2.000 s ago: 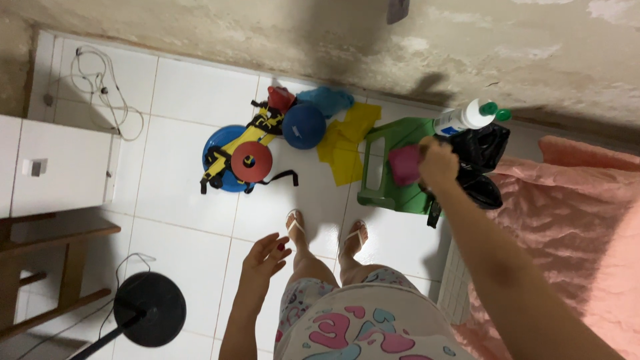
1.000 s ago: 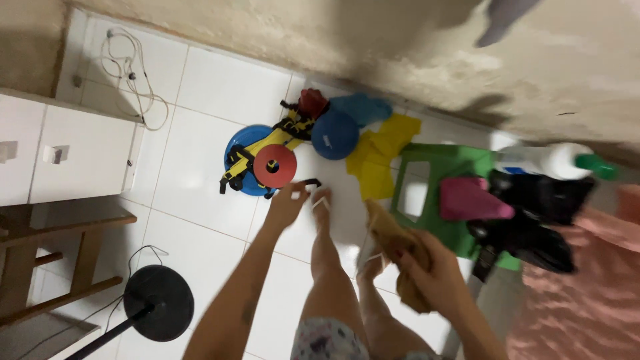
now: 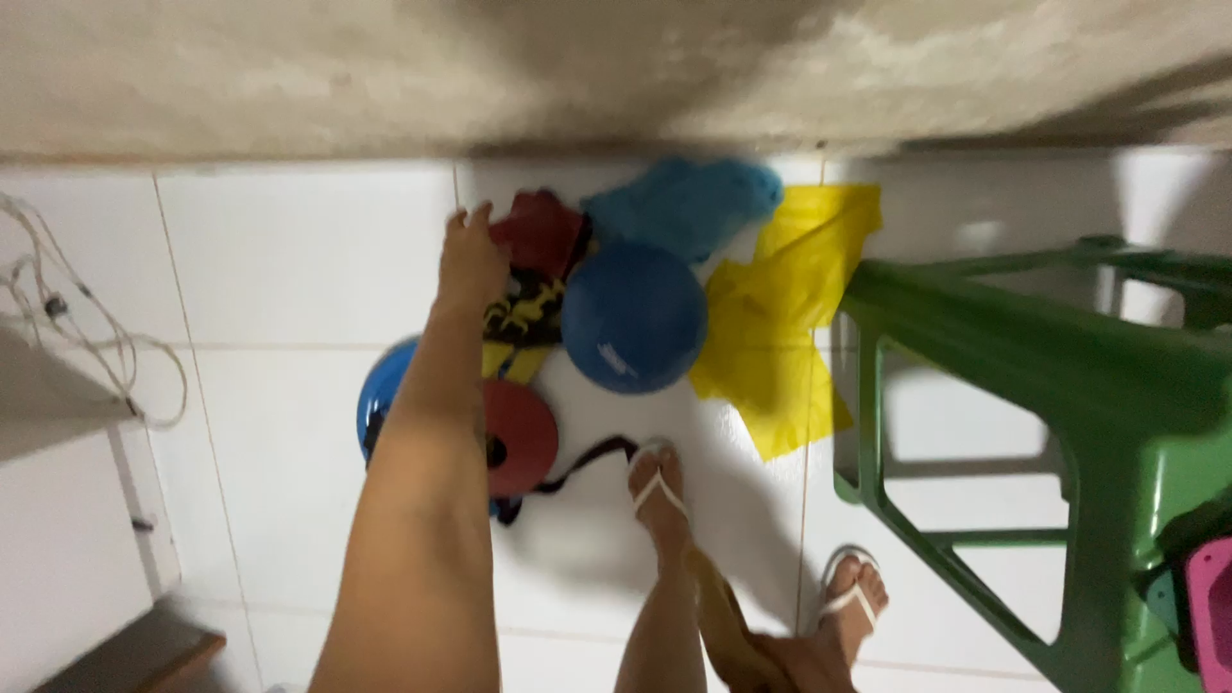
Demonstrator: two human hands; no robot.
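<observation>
My left hand [image 3: 472, 258] reaches to the left edge of a red fabric item [image 3: 541, 233] near the wall; blur hides whether its fingers grip it. Black-and-yellow straps [image 3: 525, 308] lie just below. My right hand [image 3: 797, 662], partly cut off at the bottom edge, holds a brownish-yellow cloth [image 3: 724, 616] beside my leg. A round blue object [image 3: 633, 318] sits right of the straps, with a light-blue cloth [image 3: 688, 207] above it and yellow fabric [image 3: 789, 318] to its right. A red disc [image 3: 518, 438] and a blue round thing [image 3: 385, 390] show partly behind my left forearm.
A green plastic stool [image 3: 1107, 414] stands at the right with a pink item [image 3: 1215, 606] on it. Cables [image 3: 87, 318] lie on the floor at the left, near a white cabinet [image 3: 77, 539]. The stained wall [image 3: 616, 77] runs along the top.
My right hand has left the pink item on the stool and taken hold of the brownish-yellow cloth. My left hand has moved to the red fabric. The view has come closer to the floor.
</observation>
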